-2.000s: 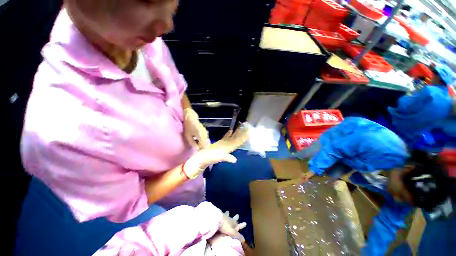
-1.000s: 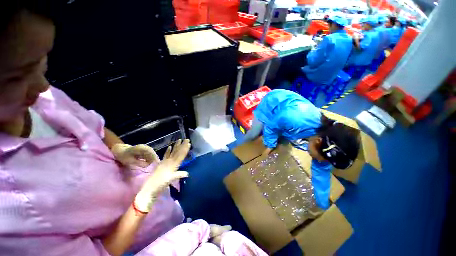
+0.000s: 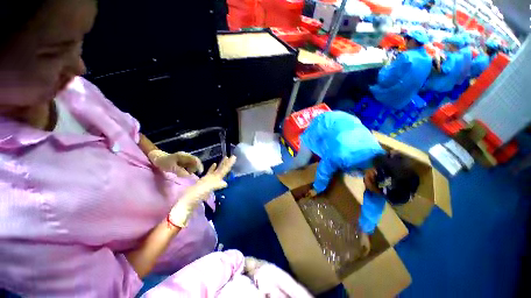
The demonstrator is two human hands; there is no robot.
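Observation:
Two pink sleeves of mine reach in at the bottom edge. A small part of a pale gloved hand, seemingly my left hand (image 3: 252, 265), shows between them; its fingers are unclear. I cannot make out my right hand by its sleeve. On the left, a person in a pink smock (image 3: 99, 192) holds up two cream work gloves worn on the hands (image 3: 195, 195), one palm raised with fingers spread. A blue-coated worker (image 3: 340, 139) bends over an open cardboard carton (image 3: 294, 244), both arms inside it at the shiny clear plastic parts (image 3: 332, 230).
A second open carton (image 3: 439, 186) stands behind the worker. Black storage boxes (image 3: 256, 73), a metal trolley frame (image 3: 224, 137), a crumpled whitish plastic bag (image 3: 259, 156) and a leaning pale board (image 3: 258, 121) are beyond. Red crates (image 3: 308, 116), white packs (image 3: 451, 158) and seated blue-coated workers are further back.
The view has swung right since the first frame. The clear parts now sit lower inside the carton, with its inner walls showing. The pink-coated person's gloved hands stay raised.

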